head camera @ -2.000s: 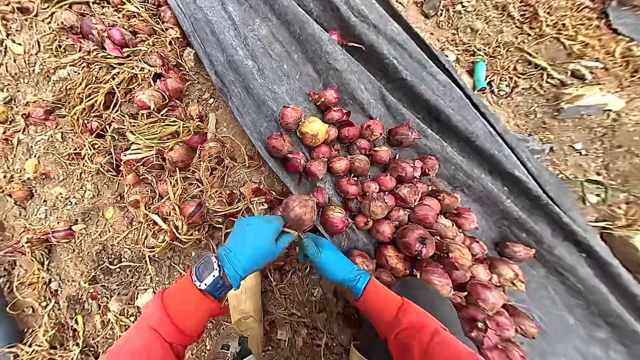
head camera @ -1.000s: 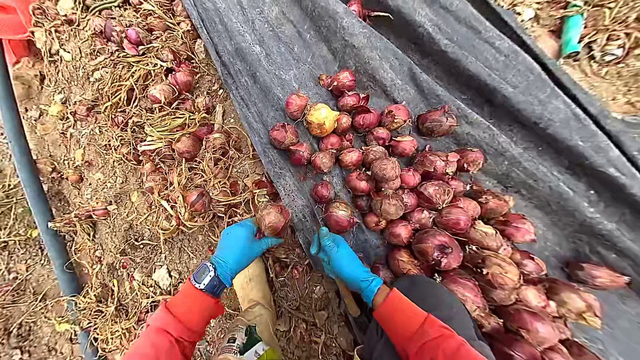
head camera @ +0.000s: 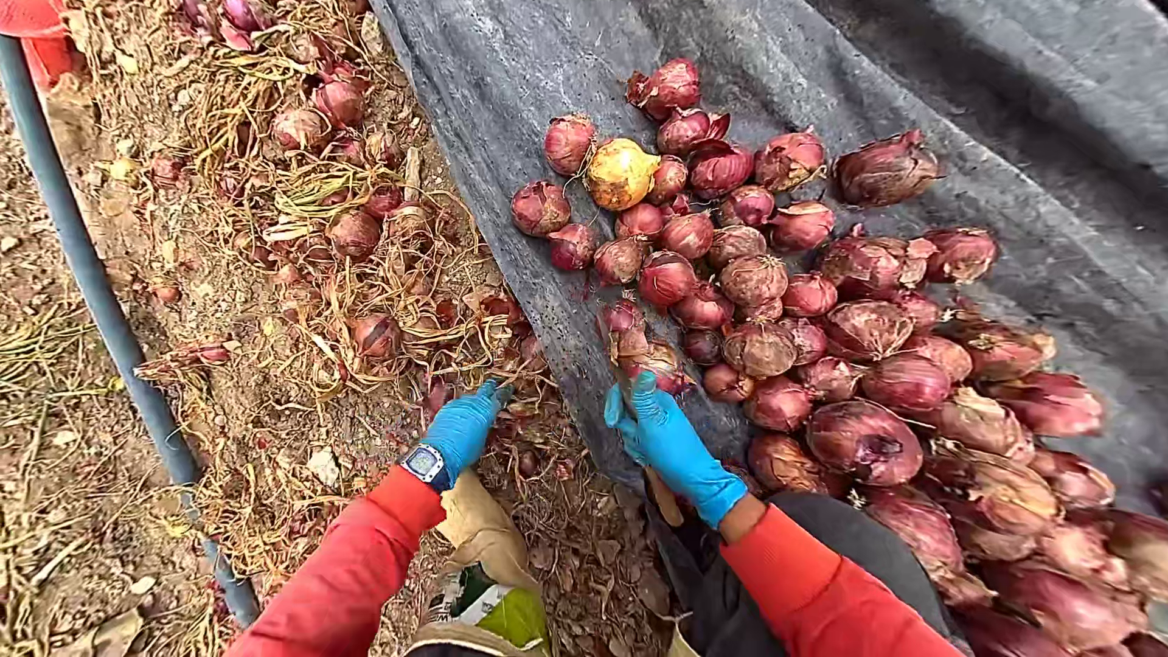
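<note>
My left hand (head camera: 463, 432), in a blue glove with a wristwatch behind it, is over dry onion stalks (head camera: 438, 301) at the sheet's left edge; whether its fingertips pinch anything is unclear. My right hand (head camera: 675, 447), also blue-gloved, is closed around a tool with a wooden handle (head camera: 664, 497); its working end is mostly hidden. Just beyond those fingers a red onion (head camera: 659, 363) lies on the dark fabric sheet (head camera: 511, 119). Many red onions (head camera: 757, 278) are heaped to the right, with one yellow onion (head camera: 620, 173) near the heap's upper left.
Untrimmed onions (head camera: 354, 234) lie among stalks on the soil at left. A blue-grey pipe (head camera: 109, 319) runs down the left side, a red object (head camera: 46, 46) at its top. Below my hands are a tan sack-like material (head camera: 484, 529) and a green printed package (head camera: 516, 616). My dark-clothed knee borders the heap.
The onion that my left hand held in both earlier frames is no longer in it. My right hand still has the wooden-handled tool. The view has shifted closer to the heap.
</note>
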